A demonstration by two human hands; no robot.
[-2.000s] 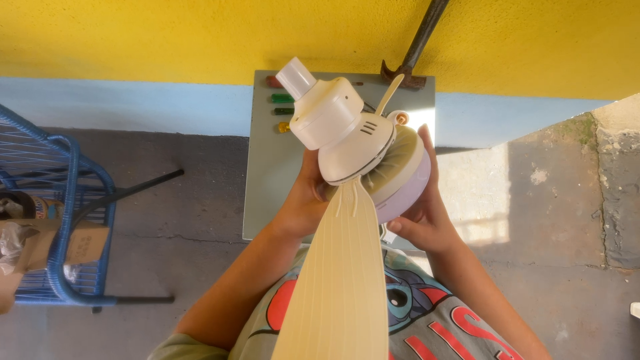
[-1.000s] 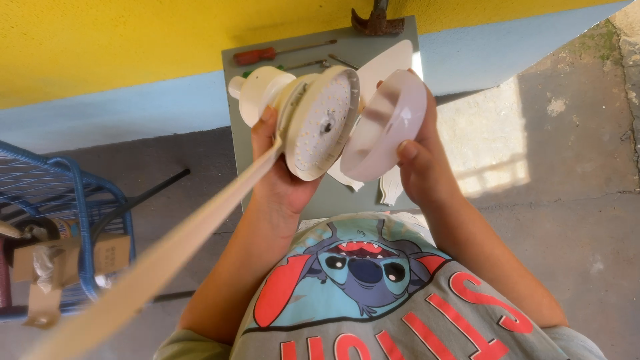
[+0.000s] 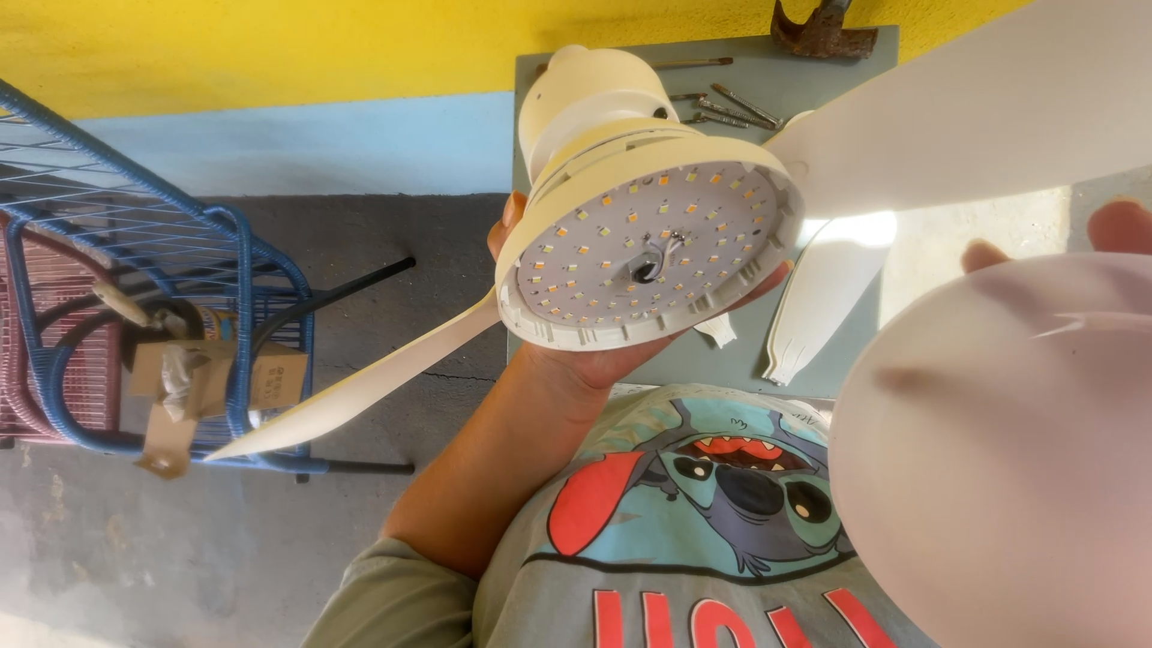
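Note:
My left hand (image 3: 585, 360) grips a white ceiling fan's motor and lamp housing (image 3: 594, 171) from below, its open face tilted toward me. Inside the rim lies a round LED board (image 3: 621, 261) with small yellow and white chips and wires at its centre hole. One fan blade (image 3: 378, 373) reaches down to the left, another (image 3: 972, 108) to the upper right. At the right edge, close to the camera, my right hand (image 3: 1120, 227) holds a round white light cover (image 3: 999, 450); only some fingertips show above it. The cover is apart from the housing.
On the grey table (image 3: 828, 351) lie a loose fan blade (image 3: 823, 297), several screwdriver bits or thin metal tools (image 3: 738, 106) and a rusty claw hammer (image 3: 823, 34). A blue corded chair (image 3: 243, 315) stands at left, with an opened cardboard box (image 3: 207, 378) on it.
My right hand has moved the light cover away from the housing, to the right and nearer the camera. The LED board's face now shows. My left hand still holds the housing.

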